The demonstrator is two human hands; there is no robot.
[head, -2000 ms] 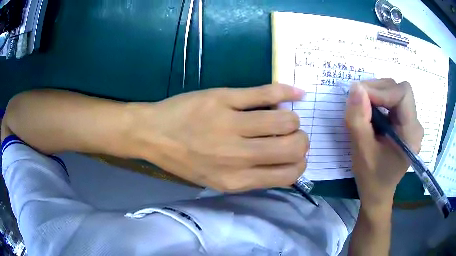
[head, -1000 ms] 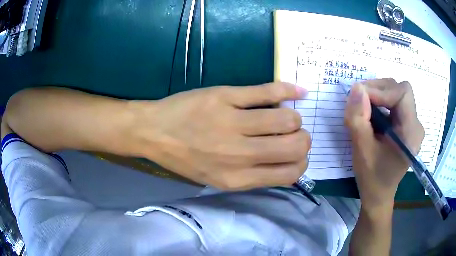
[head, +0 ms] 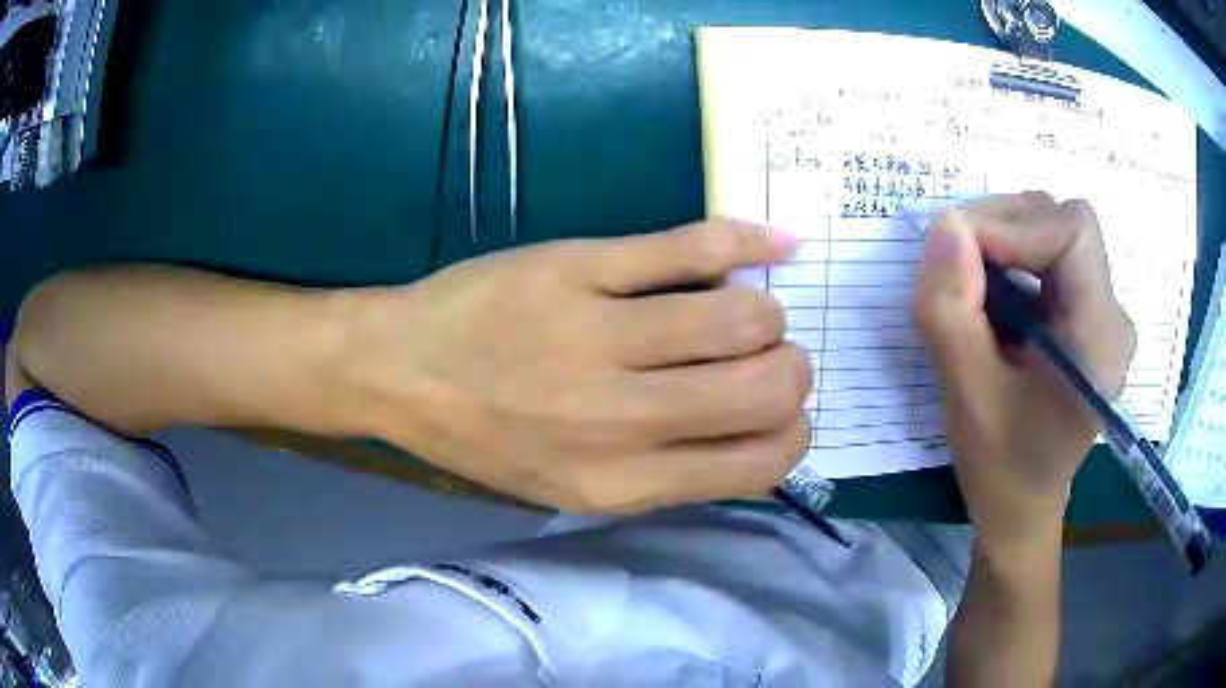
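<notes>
A ruled white record form (head: 861, 390) with handwriting in its upper rows lies on a yellowish-edged clipboard (head: 714, 121) under a silver bulldog clip (head: 1035, 78). My right hand (head: 1029, 350) is shut on a dark-gripped, clear-barrelled pen (head: 1123, 444), its tip near the written rows and partly hidden by my fingers. My left hand (head: 605, 363) lies palm down over the form's left edge, fingers extended and slightly apart. A dark, thin item with a clear part (head: 811, 504) sticks out below my left fingers; whether the hand touches it is unclear.
The green bench top (head: 296, 148) extends to the left. Two thin silver prongs (head: 508, 135), like tweezers, lie beyond my left hand beside a dark line. Grey and dark equipment (head: 54, 88) stands at the upper left. Another printed sheet (head: 1201, 417) shows at the right edge.
The view has shifted slightly, so form, clip and prongs appear further left. Both hands keep nearly the same pose, and the pen stays in my right hand at the written rows.
</notes>
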